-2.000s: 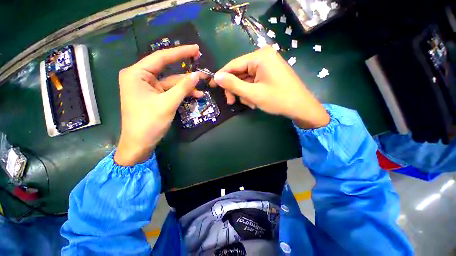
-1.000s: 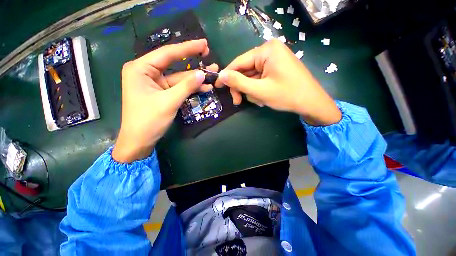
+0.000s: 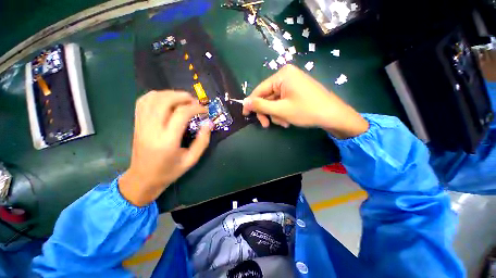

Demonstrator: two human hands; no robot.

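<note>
A black phone mid-frame (image 3: 182, 68) lies on a black pad (image 3: 147, 73), with a small board at its far end. Its circuit board (image 3: 218, 113) is at the near end, with an orange flex cable (image 3: 199, 90) above it. My left hand (image 3: 167, 133) is over the board's left side, thumb and index fingertips at the board; whether they grip anything is unclear. My right hand (image 3: 285, 102) is right of the board and pinches a thin light piece (image 3: 237, 100) between thumb and index finger, its tip pointing toward the board.
Another phone (image 3: 59, 103) lies on a white pad at left. Small white pieces (image 3: 309, 65) and thin loose parts (image 3: 263, 24) lie at upper right, beside a box of white pieces (image 3: 332, 13). Stacked black pads (image 3: 435, 87) are at right. A blue sleeve shows at the right edge.
My left hand has moved down and apart from my right hand, onto the board. The dark piece earlier between both hands is no longer visible there. More of the mid-frame and orange flex shows.
</note>
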